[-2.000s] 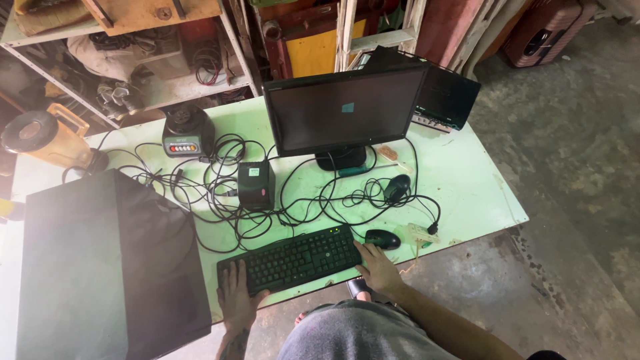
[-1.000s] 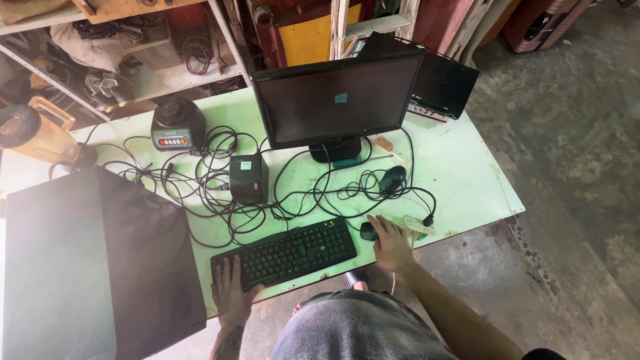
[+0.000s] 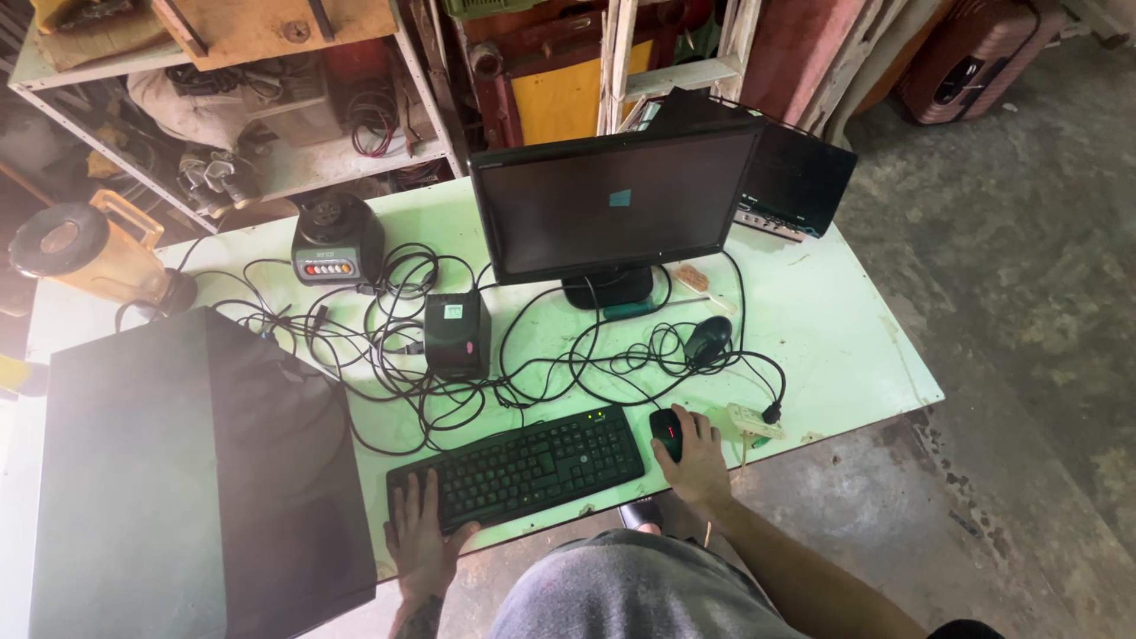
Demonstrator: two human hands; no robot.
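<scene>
My left hand [image 3: 424,532] rests with fingers apart on the left end of a black keyboard [image 3: 541,466], whose indicator lights glow. Under the fingers of my right hand [image 3: 698,457] is a black computer mouse [image 3: 666,433] with a red light, just right of the keyboard. A monitor [image 3: 612,200] stands behind, showing a small blue window logo on a dark screen. A second black mouse [image 3: 708,341] lies among tangled cables near the monitor's base. Right of my hand, a plug sits in a pale power outlet [image 3: 753,421].
A black computer case [image 3: 133,479] covers the left of the table. Behind it are a blender jug [image 3: 84,253], a blender base [image 3: 335,244] and a small black power box [image 3: 455,335]. A screwdriver [image 3: 630,310] lies by the monitor stand; another black device [image 3: 790,177] is behind it.
My right hand has moved from the keyboard's right end onto the mouse, which now shows a red light. The keyboard's indicator lights have come on. My left hand stays at the keyboard's left end.
</scene>
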